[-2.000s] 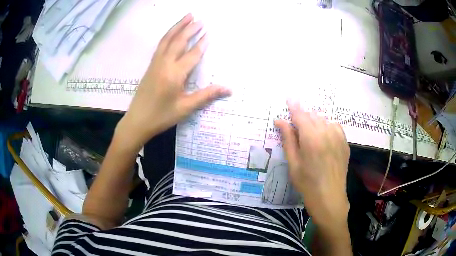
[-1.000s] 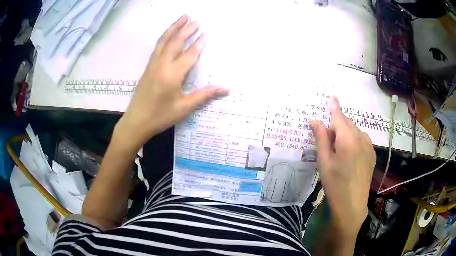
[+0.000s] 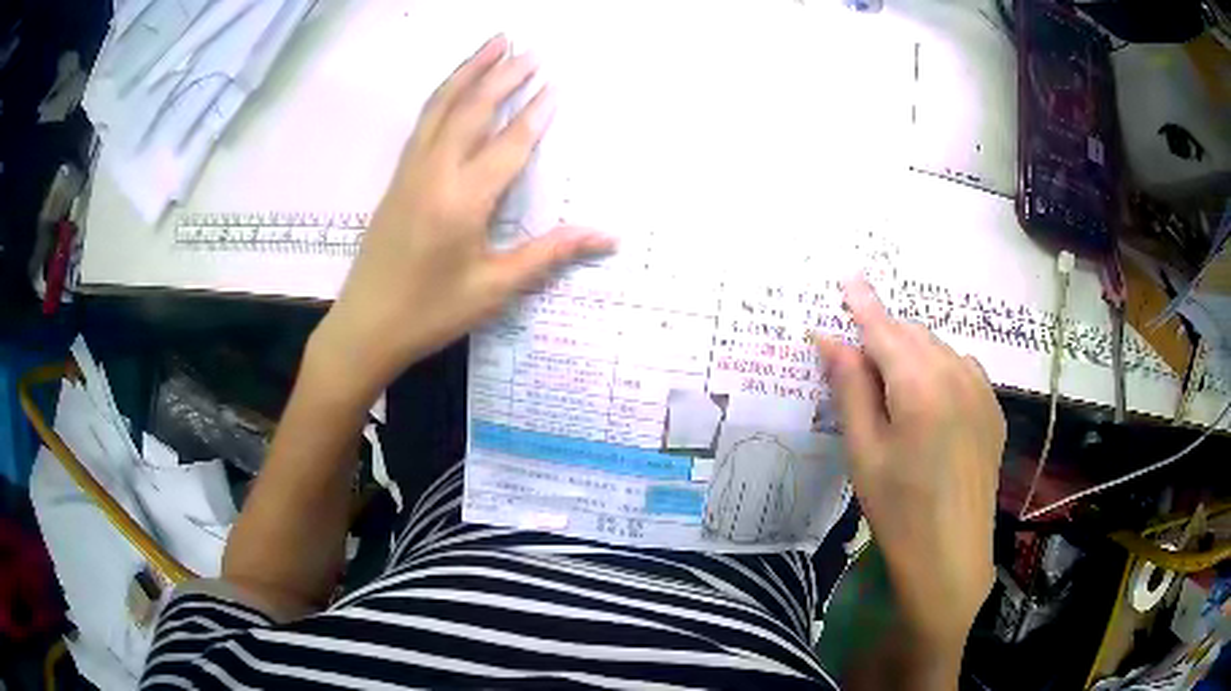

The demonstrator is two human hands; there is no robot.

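A printed white work sheet (image 3: 581,392) with blue bands, a table, red text and a grey garment drawing lies over the table's front edge, its lower part hanging toward my striped top. Its upper part is washed out by glare. My left hand (image 3: 452,216) lies flat on the sheet's upper left, fingers apart and thumb pointing right. My right hand (image 3: 925,419) is at the sheet's right edge, thumb and index finger apart over the printed text; its other fingers are curled. Neither hand grips anything.
White cut pieces (image 3: 189,88) lie at the table's upper left. A dark smartphone (image 3: 1067,128) with a white cable (image 3: 1056,365) is at the right. A ruler scale (image 3: 270,232) runs along the front edge. Yellow-framed holders (image 3: 101,493) with white pieces stand lower left and right.
My right hand moved right from the sheet's middle text to its right edge, then slightly back left, uncovering more red text and the drawing. My left hand has stayed in place.
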